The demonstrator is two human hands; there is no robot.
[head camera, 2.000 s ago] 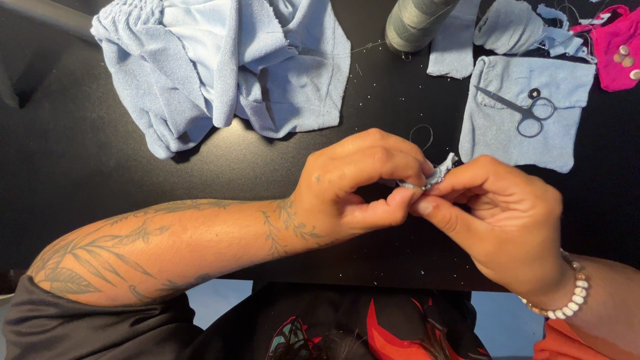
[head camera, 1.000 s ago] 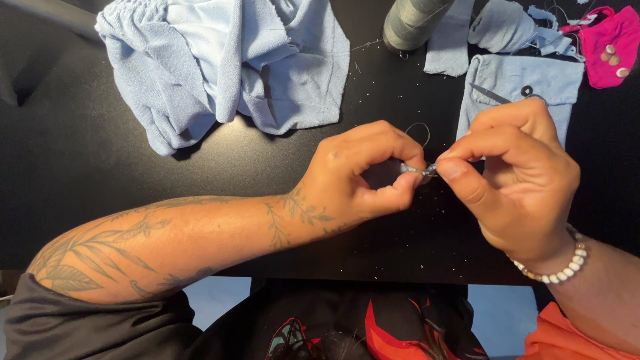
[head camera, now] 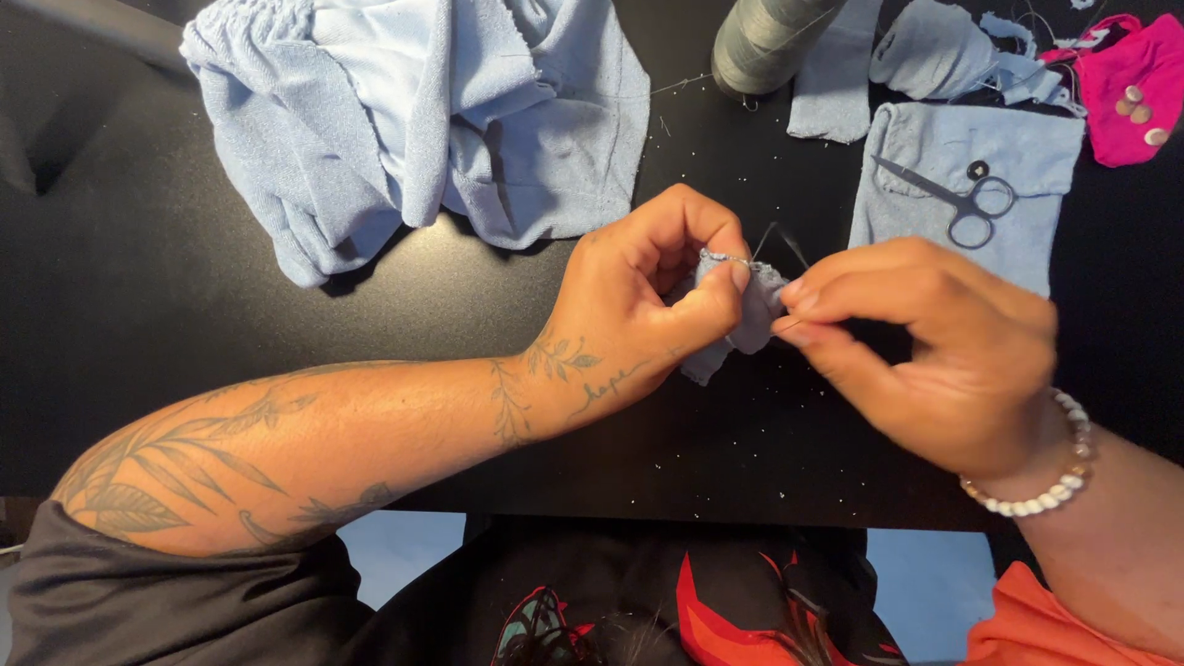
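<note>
A small piece of light blue fabric hangs from my left hand, pinched between thumb and fingers along its gathered top edge. My right hand is just to the right, thumb and fingertips closed together at the fabric's right side. Something thin shows at those fingertips, perhaps a needle; it is too small to tell. A loop of dark thread rises above the fabric between the hands.
Light blue terry fabric lies bunched at the upper left. A cone of grey thread stands at the top. Small scissors and a black button rest on a blue fabric pouch. Beyond is pink fabric with several buttons.
The small blue fabric, mostly hidden between my fingers before, now hangs below them. My right hand has moved down from over the pouch, and the scissors are uncovered again.
</note>
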